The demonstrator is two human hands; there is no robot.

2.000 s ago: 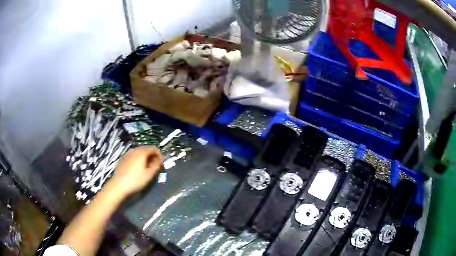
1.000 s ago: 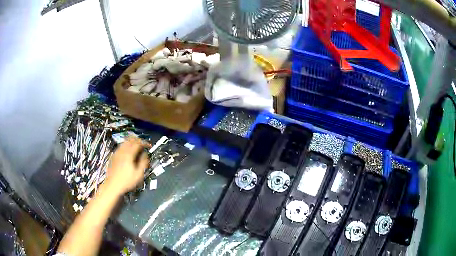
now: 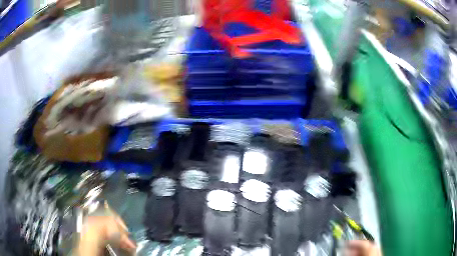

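Observation:
The view is blurred. Several long black housings (image 3: 220, 232) lie side by side on the bench, each with a silver-white round disc (image 3: 221, 200). Two middle housings show white rectangles (image 3: 255, 161) above their discs. My left hand (image 3: 106, 235) is at the lower left, between the heap of cable-tailed boards (image 3: 37, 210) and the housings, with fingers bent; blur hides whether it holds anything. My right hand (image 3: 362, 247) is cut off by the bottom edge at lower right, just below the yellow-and-black handles (image 3: 355, 224); its grip cannot be made out.
Blue screw bins (image 3: 283, 131) stand behind the housings. An open brown carton of white parts (image 3: 75, 146) is at back left, beside a whitish bag (image 3: 140, 111). Blue crates (image 3: 245, 85) with a red plastic piece (image 3: 263, 27) stand behind. A green conveyor (image 3: 406, 185) runs along the right.
The view has swung right, showing more conveyor. My left hand is now lower in the picture and away from the board heap. My right hand has come into view at the bottom edge.

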